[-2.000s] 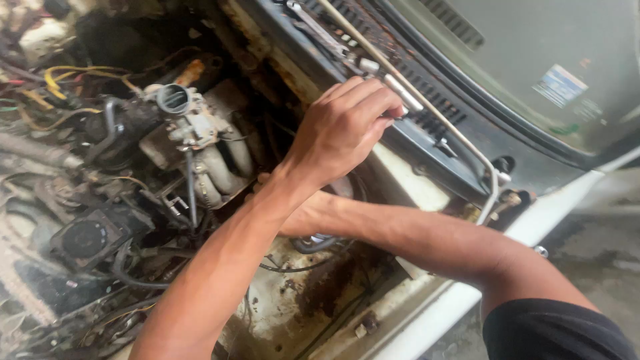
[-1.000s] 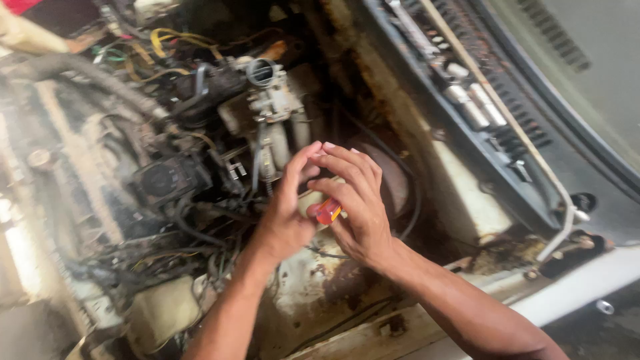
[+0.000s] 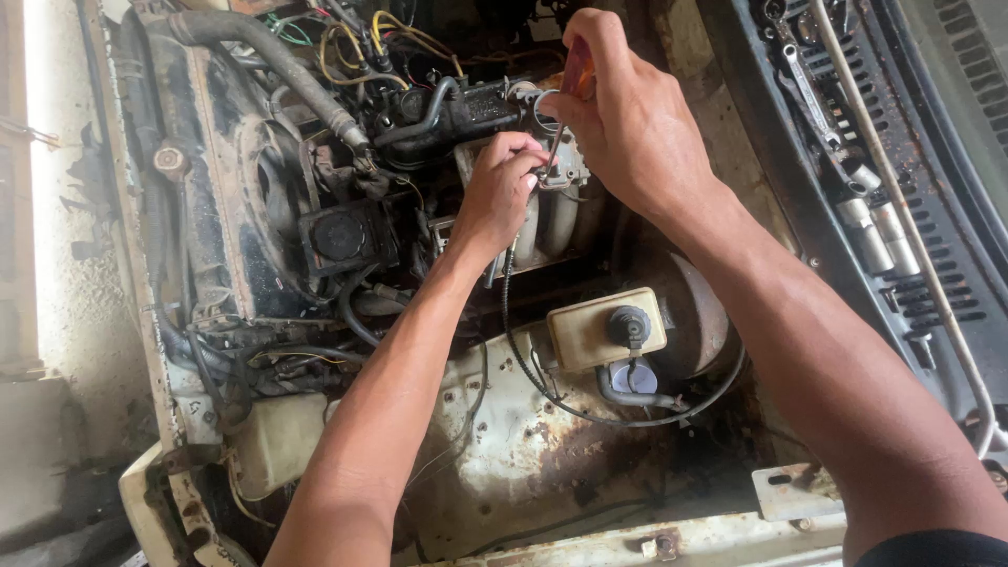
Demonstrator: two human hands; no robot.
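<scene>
My right hand (image 3: 630,110) grips the red handle of a screwdriver (image 3: 579,67), whose shaft points down to the side of the throttle body (image 3: 565,169) on the engine. At the same spot, the fingertips of my left hand (image 3: 508,177) pinch together near the screwdriver's tip; whether they hold a small part is hidden. A black control cable (image 3: 510,315) runs down from beneath my left hand and curves past the brake fluid reservoir (image 3: 571,331). Below the throttle body are the metal intake runners (image 3: 561,224).
Combination wrenches (image 3: 807,90) and sockets (image 3: 874,236) lie on the vented cowl at the right, beside the metal prop rod (image 3: 906,197). The radiator (image 3: 228,181) and a thick hose (image 3: 276,55) stand at the left. Rusty inner fender metal (image 3: 504,425) lies below.
Both hands have moved up to the throttle body from lower in the engine bay. One second ago they were close together around a red and yellow object. The view has shifted.
</scene>
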